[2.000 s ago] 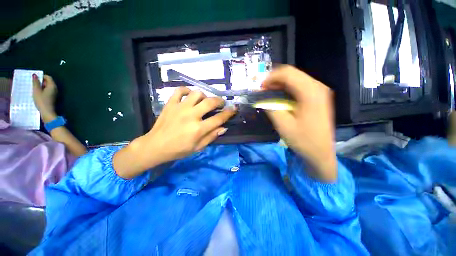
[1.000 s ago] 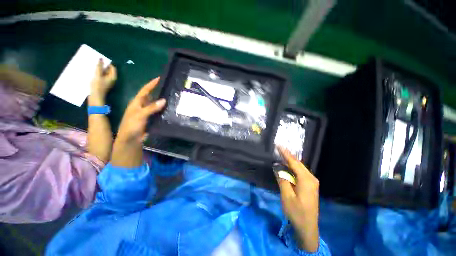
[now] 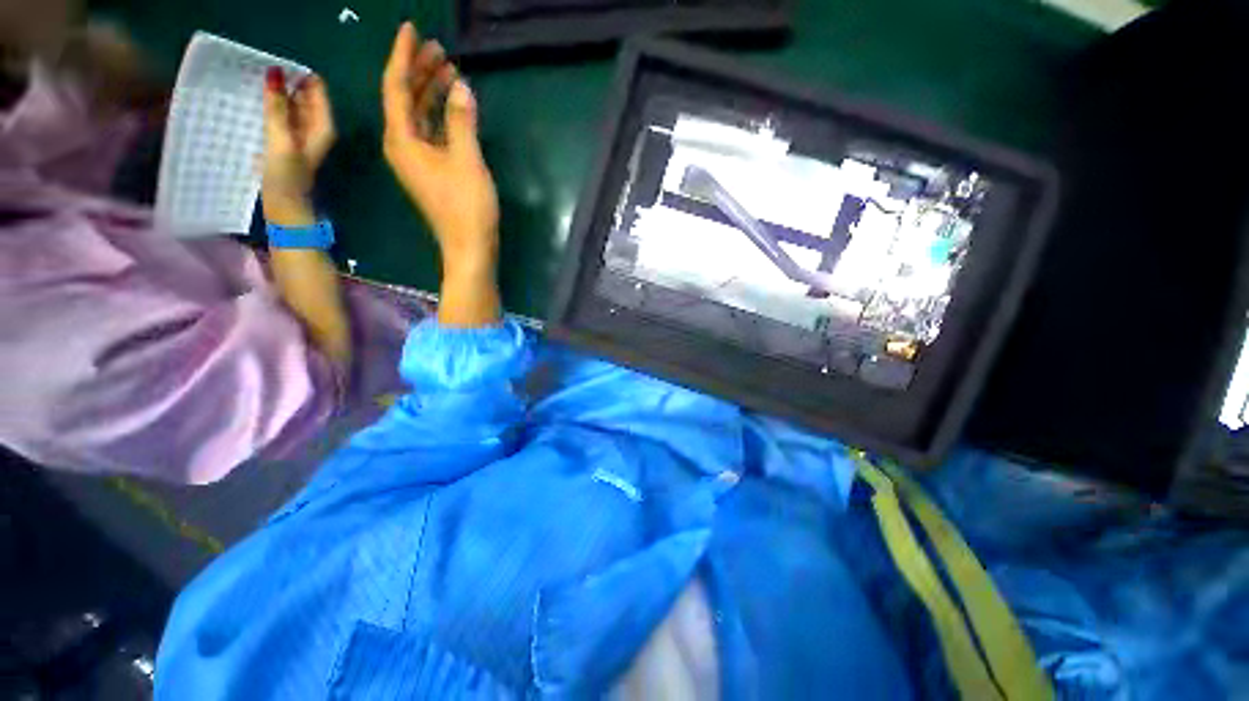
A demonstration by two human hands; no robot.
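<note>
An opened tablet [image 3: 685, 274] lies tilted in its black foam tray [image 3: 747, 384], right of the middle. White battery panels [image 3: 753, 164] fill its left and middle. A grey ribbon cable [image 3: 753, 226] crosses them diagonally, and the speckled circuit board [image 3: 938, 260] is at the right. My left hand [image 3: 445, 164] is raised left of the tray, apart from it, fingers spread and empty. My right hand is not in view.
A second black tray [image 3: 616, 28] is cut off by the top edge. At left, a neighbour's hand [image 3: 299, 130] holds a white grid sheet [image 3: 212, 144]. A large black block [image 3: 1137, 260] stands at right. A yellow-green band [image 3: 945, 575] lies across blue cloth.
My left hand has let go of the tray it held and moved off to its left. My right hand has left the picture. A tray now shows at the top edge. The view has shifted.
</note>
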